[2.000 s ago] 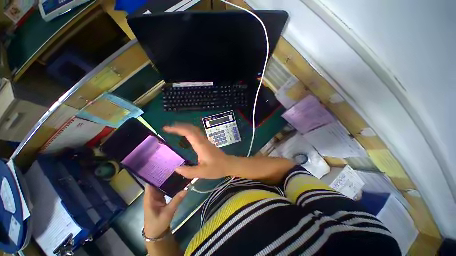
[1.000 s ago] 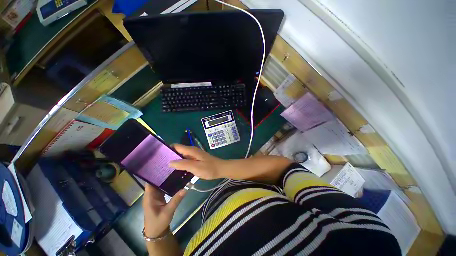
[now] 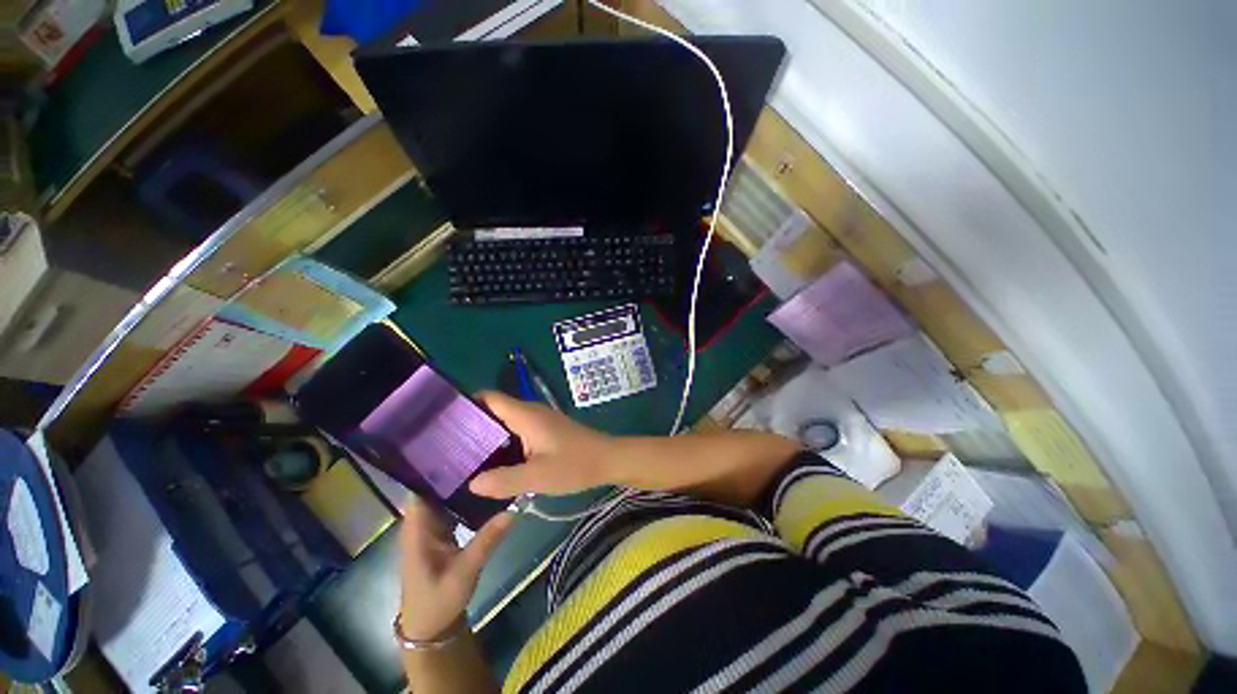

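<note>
A dark smartphone [image 3: 432,434] with a lit pinkish screen lies tilted across both hands, left of the image centre. My left hand [image 3: 441,569], with a bracelet at the wrist, holds its lower end, the thumb along the edge. My right hand [image 3: 550,450] holds its right edge, the thumb over the lower screen and the fingers partly hidden behind it. A white charging cable [image 3: 697,258] runs from the top of the view down to the phone's lower end.
A calculator [image 3: 605,355], keyboard [image 3: 559,266] and blue pen [image 3: 522,377] lie on the green desk below a dark monitor [image 3: 577,129]. Document trays [image 3: 224,522] stand at left beside a blue reel [image 3: 30,556]. Papers [image 3: 838,312] are on the right partition.
My right hand has moved in from above the desk to the phone's right edge, uncovering the blue pen. The phone has shifted slightly, and its screen image looks narrower.
</note>
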